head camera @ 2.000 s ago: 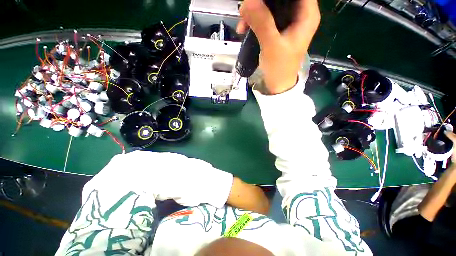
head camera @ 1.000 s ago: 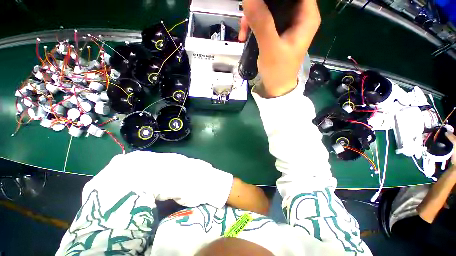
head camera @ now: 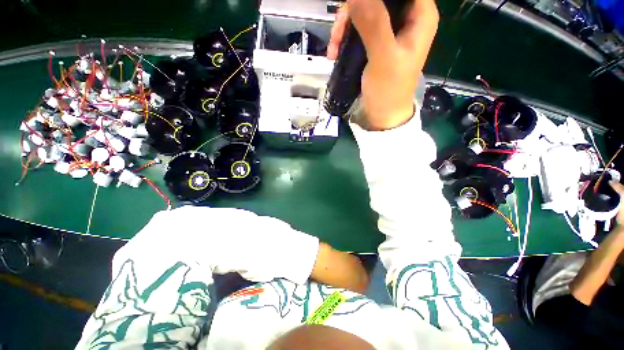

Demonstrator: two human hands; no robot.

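Observation:
My right hand (head camera: 391, 72) is wrapped around a thick black electric screwdriver (head camera: 347, 76), cut off by the top edge. The screwdriver slants down, its lower end over the front right part of the white-grey screw feeder (head camera: 277, 102). Its thin tip is near the feeder's front pick-up point; contact cannot be told. My left hand (head camera: 342, 270) is low in the middle, by the bench's near edge; its fingers are hidden. Black round housings (head camera: 181, 179) with yellow-ringed centres cluster left of the feeder.
A heap of small white-silver motors (head camera: 102, 147) with red wires lies far left on the green bench (head camera: 301, 205). Wired black assemblies (head camera: 482, 198) lie right of my right arm. White plastic shells (head camera: 561, 171) are farther right. Another person's hand (head camera: 616, 198) holds a part there.
The screwdriver's lower end rose away from the feeder front, then came back down towards it with my right hand. My left hand has not visibly moved.

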